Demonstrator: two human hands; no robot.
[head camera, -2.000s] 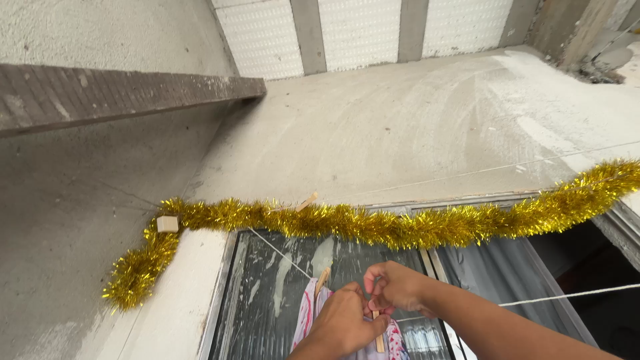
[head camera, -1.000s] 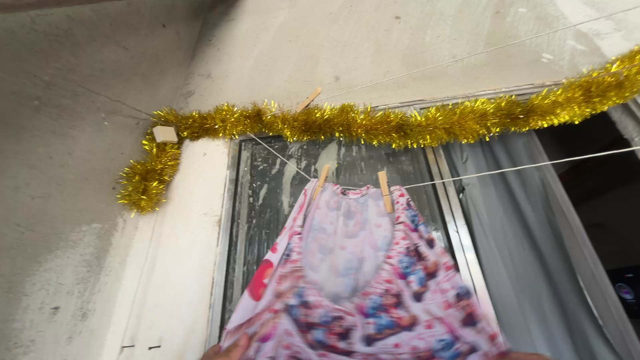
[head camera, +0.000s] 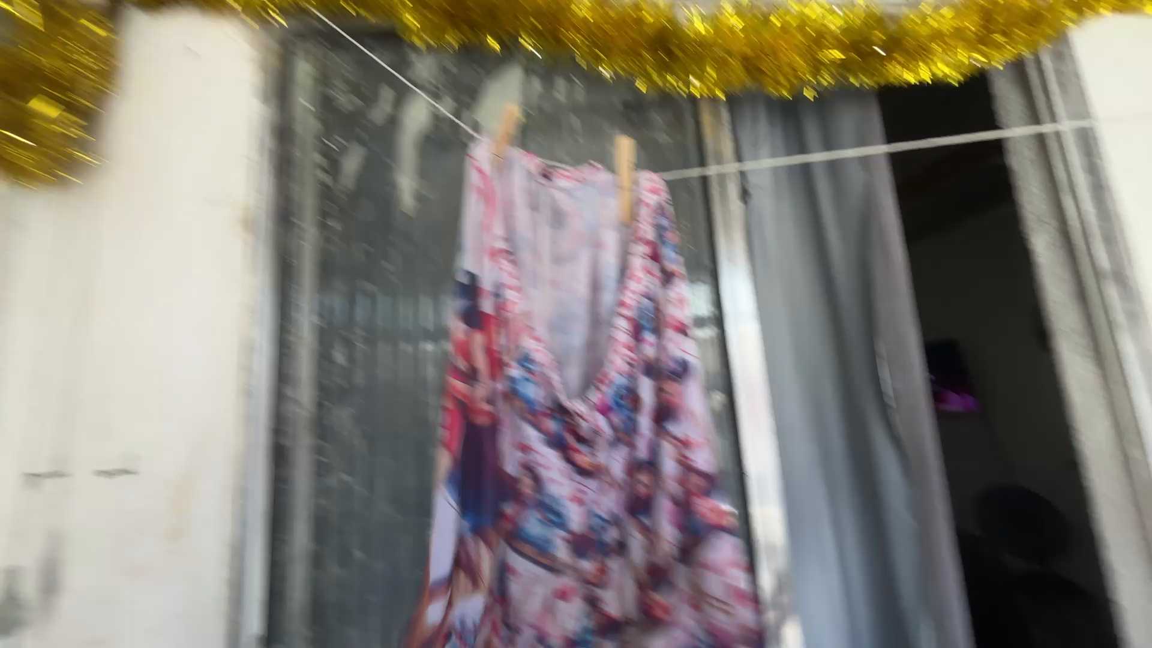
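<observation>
A pink and white printed garment (head camera: 585, 504) with a deep neckline hangs from a white clothesline (head camera: 837, 155). Two wooden clothespins hold its top edge, one at the left shoulder (head camera: 507, 130) and one at the right (head camera: 625, 180). The cloth runs down past the bottom of the view, so its lower end is hidden. Neither of my hands shows, and whether they touch the garment cannot be seen. The picture is blurred.
Gold tinsel garland (head camera: 720, 49) stretches above the line. Behind the garment is a window with a glass pane (head camera: 378, 360), a metal frame (head camera: 751, 360) and a grey curtain (head camera: 828, 342). A whitish wall (head camera: 135, 315) stands at the left.
My hands were at the right clothespin, then at the garment's lower part, and are now out of view. The garment hangs narrower than when it was spread. The view has moved lower.
</observation>
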